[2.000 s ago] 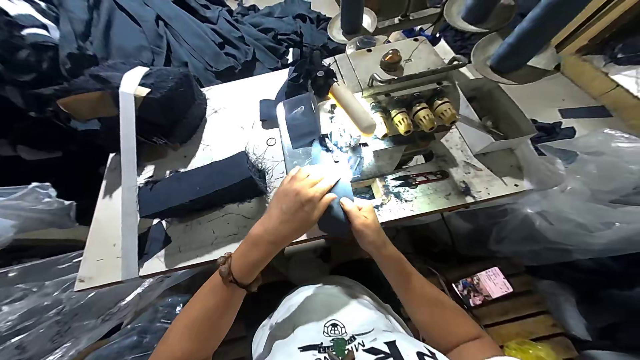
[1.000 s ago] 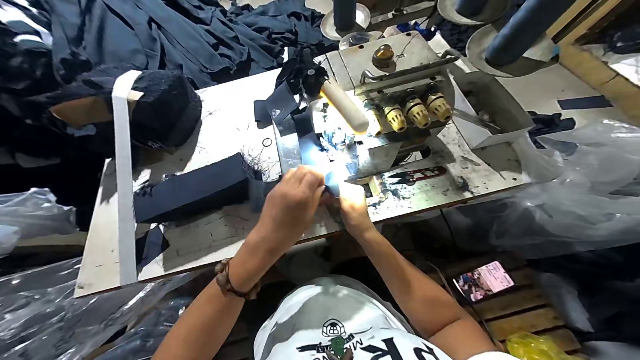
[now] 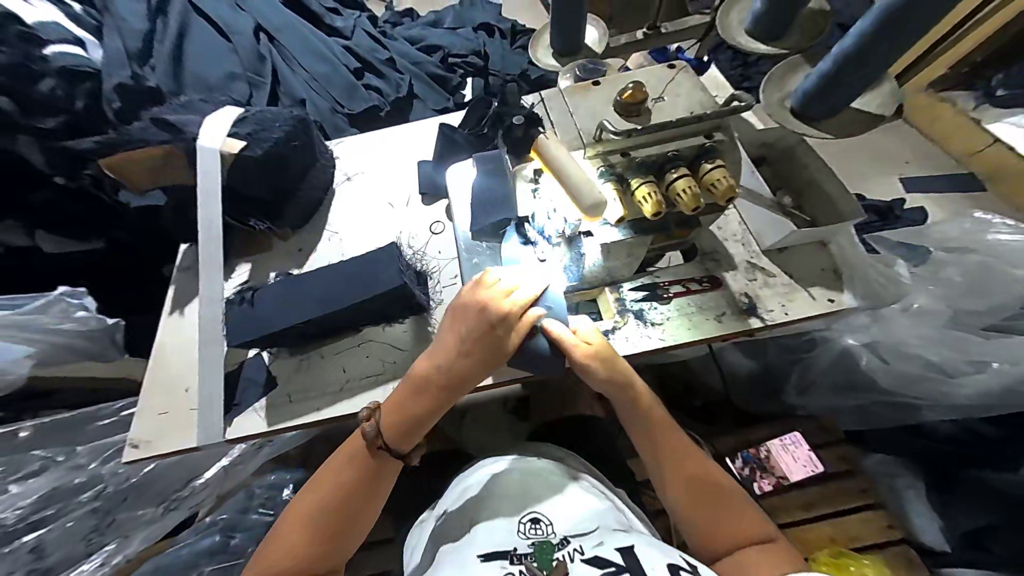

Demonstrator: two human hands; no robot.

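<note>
Under the lit head of an overlock sewing machine, a dark blue fabric piece lies toward the table's front edge. My left hand presses on it from the left, fingers close to the bright needle area. With thumb and fingers, my right hand holds its right edge. Glare hides the needle and presser foot. Behind my left hand, another dark fabric strip lies on the machine's plate. A stack of dark cut pieces sits on the table to the left.
Thread snips with red handles lie right of the needle area. A white strip crosses the table's left side, by a dark fabric bundle. An open box stands right of the machine. Thread cones stand behind it.
One second ago my hands were close together at the needle area; now they are nearer the table's front edge, with more of a fabric piece showing between and below them.
</note>
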